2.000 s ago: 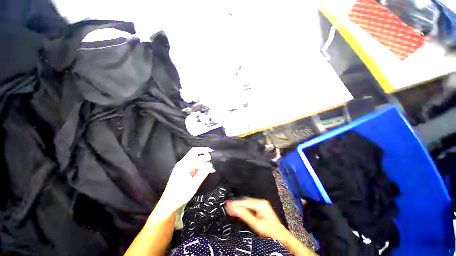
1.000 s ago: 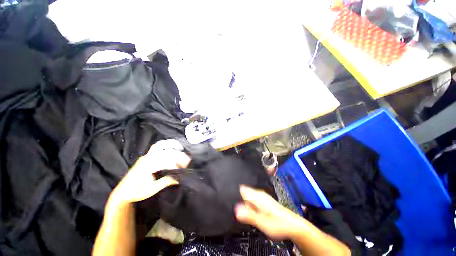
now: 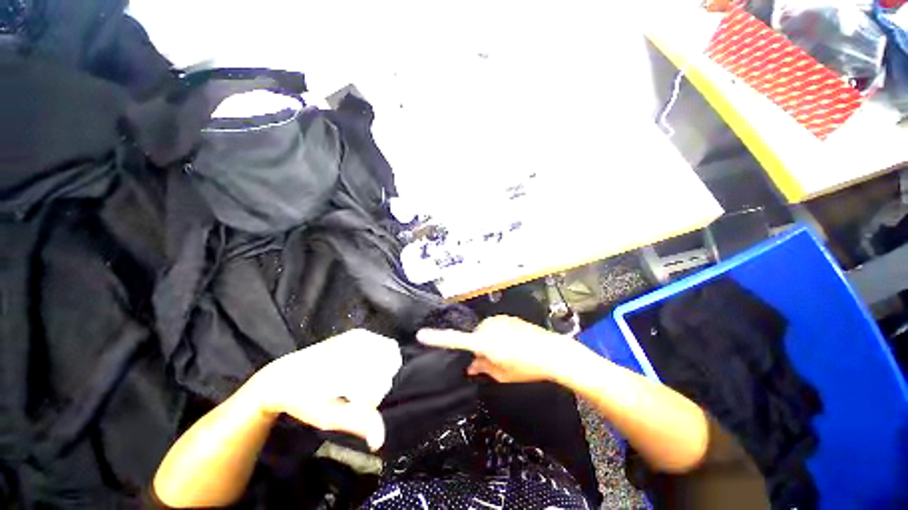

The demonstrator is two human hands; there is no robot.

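A black garment spreads in a large heap over the left side and down to my lap, with a white patch showing at its curved opening. My left hand is on the black cloth in front of me, fingers curled; its grip on the cloth is hard to make out. My right hand is just right of it at the cloth near the table's front edge, index finger extended to the left and the other fingers bent. Whether it pinches cloth is hidden.
The white table has a wooden front edge. A blue bin at lower right holds black cloth. A yellow-edged side table at upper right bears a red patterned item and a plastic bag.
The bunched black cloth between my hands now lies lower and flatter. My right hand has moved up toward the table edge; my left hand has moved right and down. The view has shifted slightly.
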